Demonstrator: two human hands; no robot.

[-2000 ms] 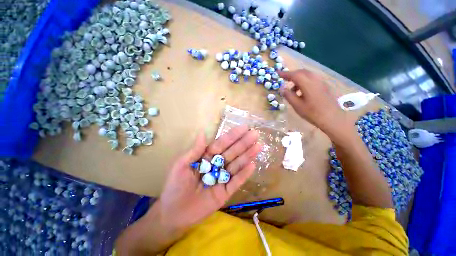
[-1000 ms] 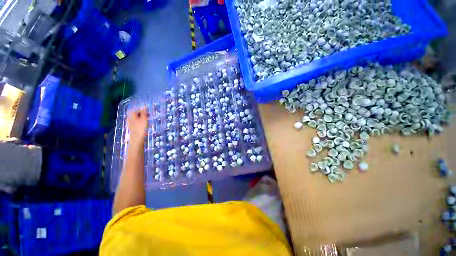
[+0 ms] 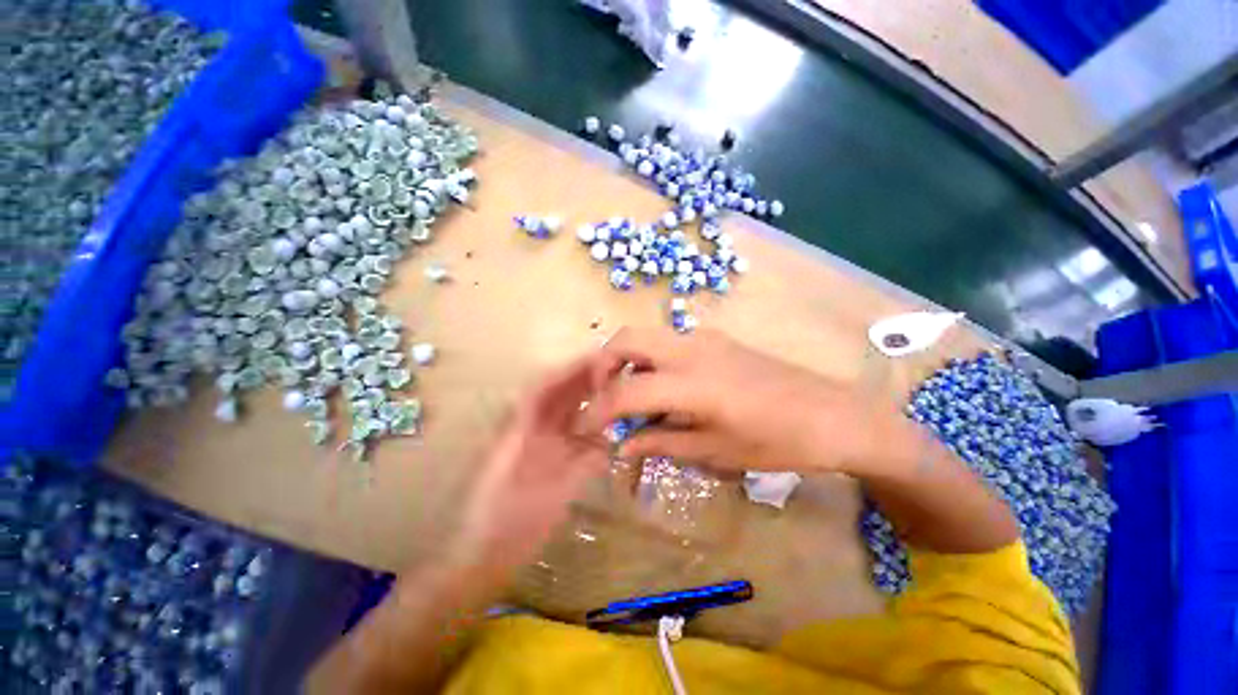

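Observation:
My left hand [image 3: 536, 455] and my right hand [image 3: 740, 401] meet over the bench, both blurred. A blue-and-white toy head [image 3: 625, 429] shows between them, at my right fingertips. My left palm is mostly hidden by my right hand, so what it holds cannot be told. A loose work pile [image 3: 665, 254] of blue-and-white toy heads lies beyond the hands. A glossy clear plastic sheet [image 3: 665, 486] lies below them, partly covered. A white scrap [image 3: 771, 487] is beside it.
Pale cups [image 3: 312, 272] are heaped at left beside a blue bin [image 3: 149, 204]. A dense blue-grey pile [image 3: 1011, 455] is at right, near two white bottles [image 3: 912, 333]. A slim blue-black knife [image 3: 669, 604] lies at the near edge. The green conveyor [image 3: 842, 177] runs behind.
The view has swung from the clear tray back to the bench. My left hand has left the tray and come against my right hand, which was out of view a second ago.

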